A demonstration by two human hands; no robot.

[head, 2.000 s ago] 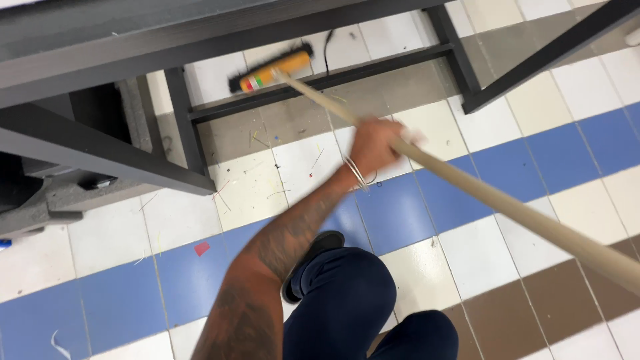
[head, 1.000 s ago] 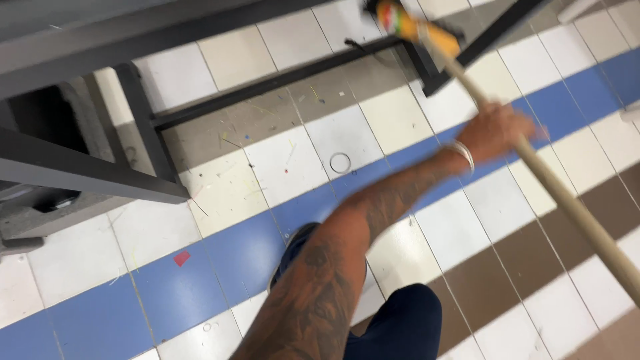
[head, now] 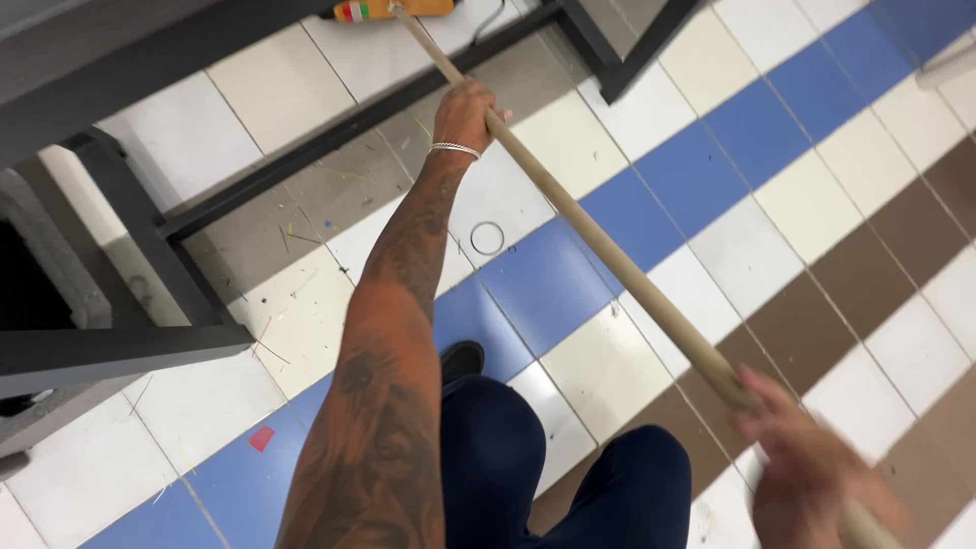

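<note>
A broom with a long wooden handle (head: 610, 252) runs from the top of the view to the lower right. Its orange head (head: 415, 8) lies at the top edge, partly cut off, beyond the table's lower bar. My left hand (head: 467, 114), with a bracelet at the wrist, is closed round the handle not far below the head. Near the handle's other end my right hand (head: 808, 457) is wrapped round it, somewhat blurred. Wire and plastic scraps (head: 293, 236) lie scattered on the tiles left of my left forearm. A thin dark ring (head: 486, 238) lies right of that forearm.
A dark metal table frame (head: 366, 114) with a low crossbar and slanted legs spans the upper left. A grey bin-like object (head: 69, 259) stands behind its left leg. A red scrap (head: 261, 438) lies on the blue tiles. My knees and one shoe are below.
The broom head has moved left from the table frame's right leg, and my left hand has moved left with the handle. My right hand has come into view on the handle.
</note>
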